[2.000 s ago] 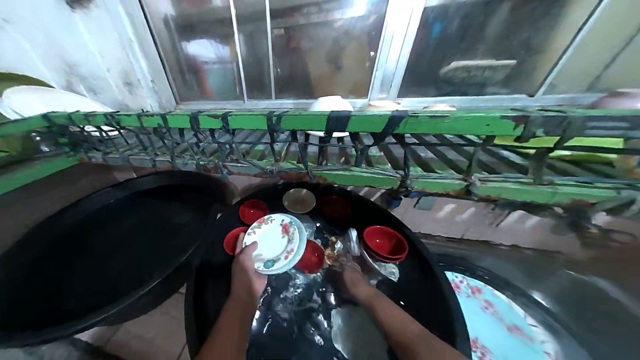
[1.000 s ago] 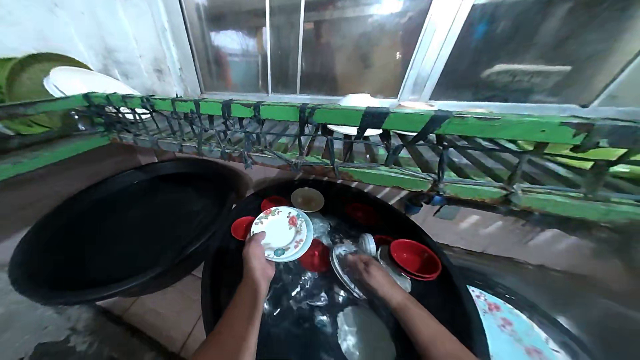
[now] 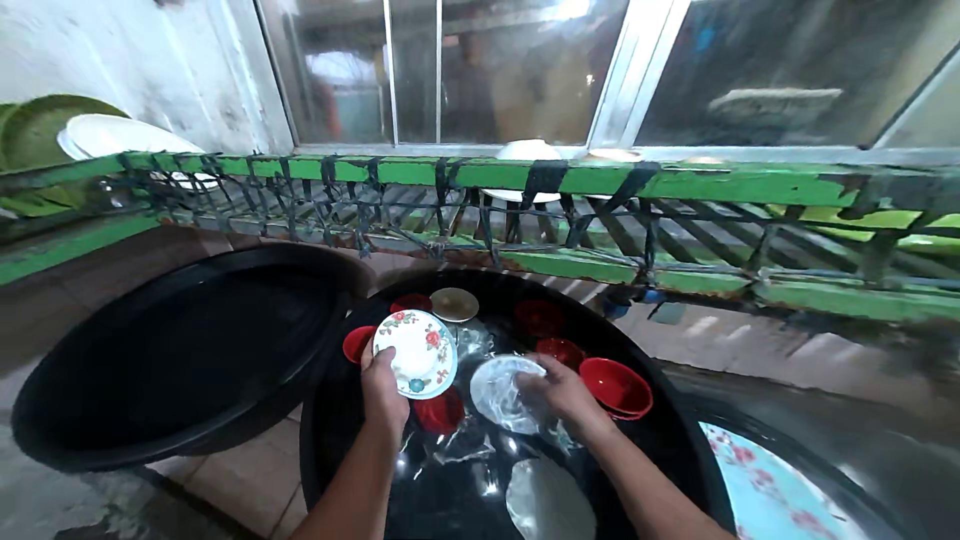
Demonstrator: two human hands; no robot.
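My left hand (image 3: 386,390) grips a small stack of plates with a floral pattern (image 3: 415,354), tilted up over a black tub of water (image 3: 701,450). To its right, my right hand (image 3: 559,390) holds a wet whitish plate (image 3: 504,397) by its right edge, at the water. Red bowls (image 3: 615,386) lie right of that hand, and another red bowl (image 3: 440,411) sits between the hands, partly under water. Behind the stack are a beige bowl (image 3: 454,304) and a red bowl (image 3: 411,303). A pale plate (image 3: 550,502) lies in the water nearer to me.
A second black tub (image 3: 180,360) stands at the left. A green slatted rack (image 3: 712,187) bound with dark strips runs behind the tubs, with white bowls (image 3: 528,151) and green plates (image 3: 60,135) on it. A large floral plate (image 3: 765,480) lies at the lower right.
My right hand has lifted a whitish plate from among the dishes in the tub and moved it left, nearer the stack. My left hand still holds the floral plates. The view has shifted somewhat.
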